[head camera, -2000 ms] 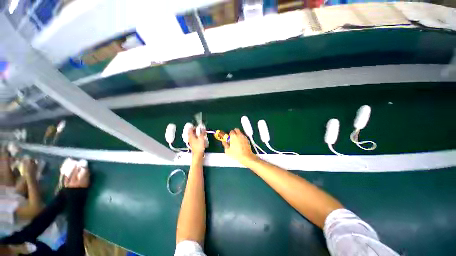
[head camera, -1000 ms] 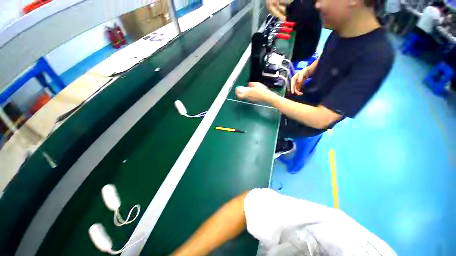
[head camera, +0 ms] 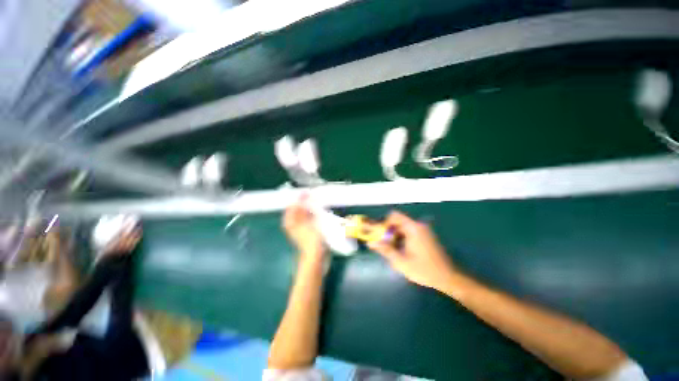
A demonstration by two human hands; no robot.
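The frame is motion-blurred. My left hand (head camera: 304, 227) holds a white oval housing (head camera: 336, 232) over the near green ledge, just below the pale rail. My right hand (head camera: 411, 247) holds a yellow-orange elongated piece (head camera: 364, 229) with dark or purple marks; its left end meets or overlaps the housing. I cannot tell whether they touch. The fingertips of both hands are blurred.
Several white housings with cords lie on the green conveyor (head camera: 521, 123) beyond the rail (head camera: 506, 184), one at far right (head camera: 654, 93). A faint thin ring or wire (head camera: 237, 223) is left of my hands. A neighbouring person's hand (head camera: 123, 237) holds something white at left.
The view swung right, then back. Compared with two seconds ago, both hands have come from over the conveyor to the near side of the rail, with the housing and the yellow-orange piece.
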